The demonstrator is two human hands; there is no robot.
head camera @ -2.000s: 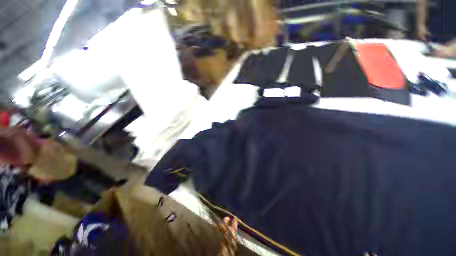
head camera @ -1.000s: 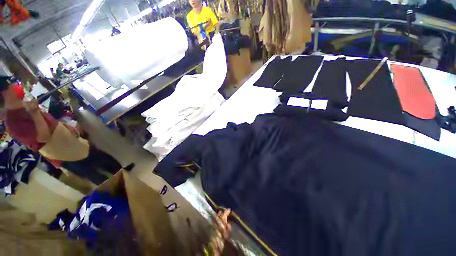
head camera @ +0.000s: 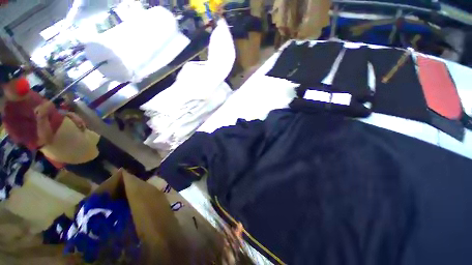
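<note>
A large navy-black cloth (head camera: pixel 331 191) covers the near part of the white-topped table. Its far left end is bunched and rumpled, and a thin yellow-orange selvedge (head camera: pixel 256 242) runs along its near left edge. My left hand (head camera: pixel 238 231) is small and blurred at the table edge beside the selvedge; only some fingers show, and whether they pinch the cloth cannot be told. My right hand is out of the picture.
Black cut pieces (head camera: pixel 397 93), a red-orange piece (head camera: pixel 439 88), a wooden stick (head camera: pixel 396 68) and a tied bundle (head camera: pixel 331 103) lie beyond the cloth. A cardboard box (head camera: pixel 150 220) holding blue cloth stands left. A person in red (head camera: pixel 26 119) stands far left.
The view has swung and shifted, so the far pieces sit farther right than at first. A broad rounded fold now shows in the cloth's middle. My left hand stays by the selvedge.
</note>
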